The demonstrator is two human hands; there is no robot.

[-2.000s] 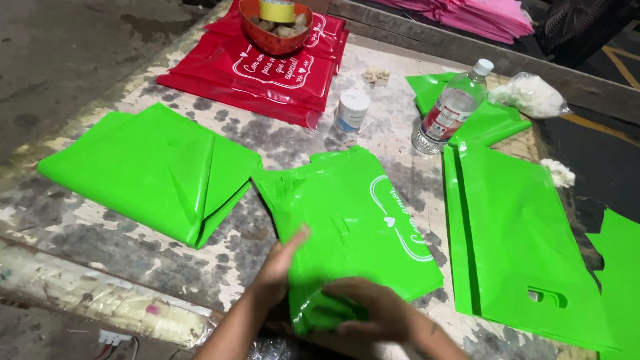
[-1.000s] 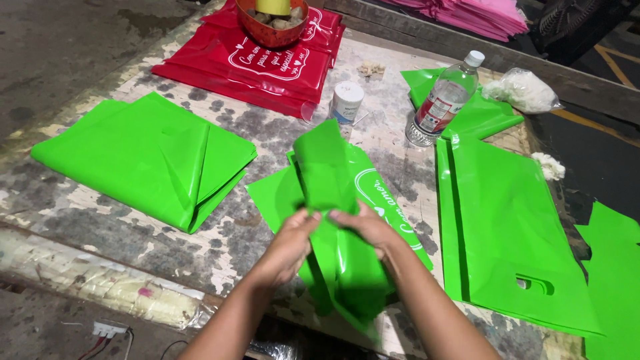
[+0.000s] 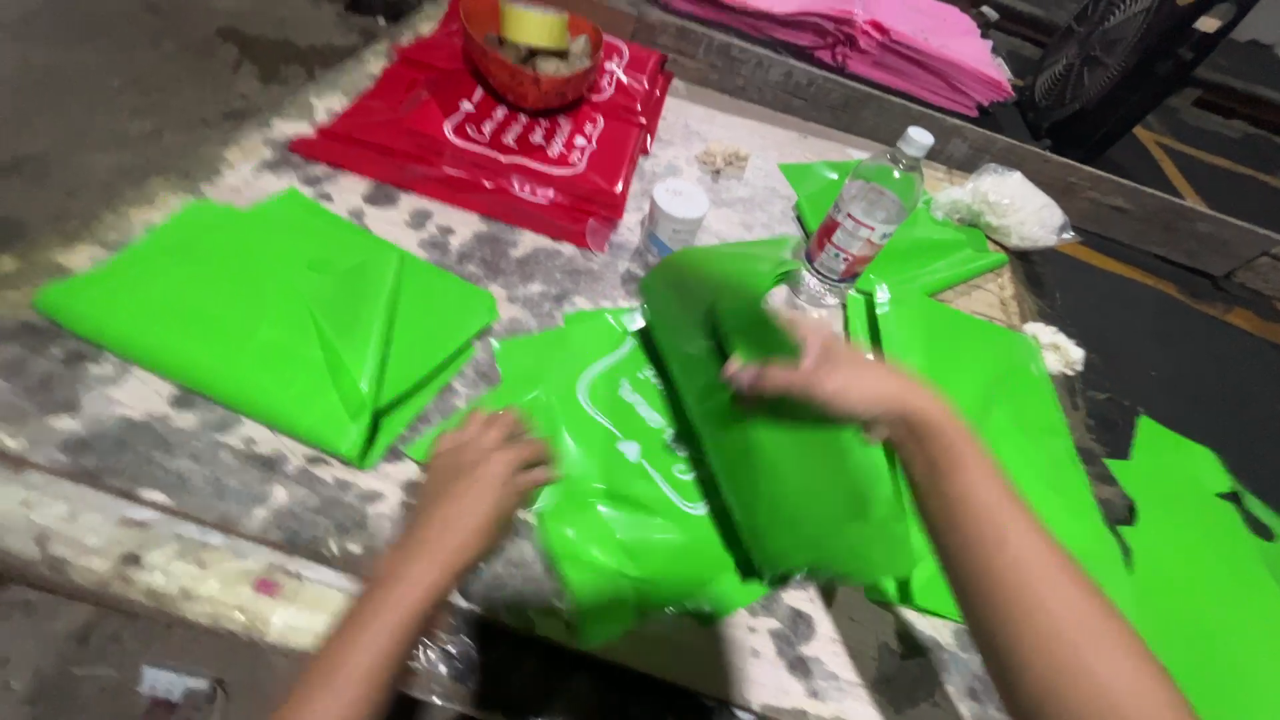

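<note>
My right hand (image 3: 825, 375) grips a green plastic bag (image 3: 790, 480), which is raised and tilted between the middle pile and the pile on the right. White print shows on the green bags of the middle pile (image 3: 600, 400). At that pile's left edge lies my left hand (image 3: 490, 455), blurred, its fingers over the plastic; whether it pinches a bag cannot be told. Left of it rests a folded green plastic sheet or bag (image 3: 250, 310). The right pile of green bags (image 3: 1000, 430) is partly behind my right forearm.
Red printed bags (image 3: 400, 150) lie at the back under an orange-red bowl (image 3: 530, 75) with a yellow tape roll. A white lidded jar (image 3: 675, 218) and a clear bottle (image 3: 865, 215) stand behind the middle pile. Beyond are a knotted clear bag (image 3: 1005, 205), pink sheets (image 3: 860, 40) and a fan (image 3: 1090, 60).
My right hand has moved right with the green bag, which both hands held folded above the middle pile a second ago. My left hand has come away from it to the pile's left edge.
</note>
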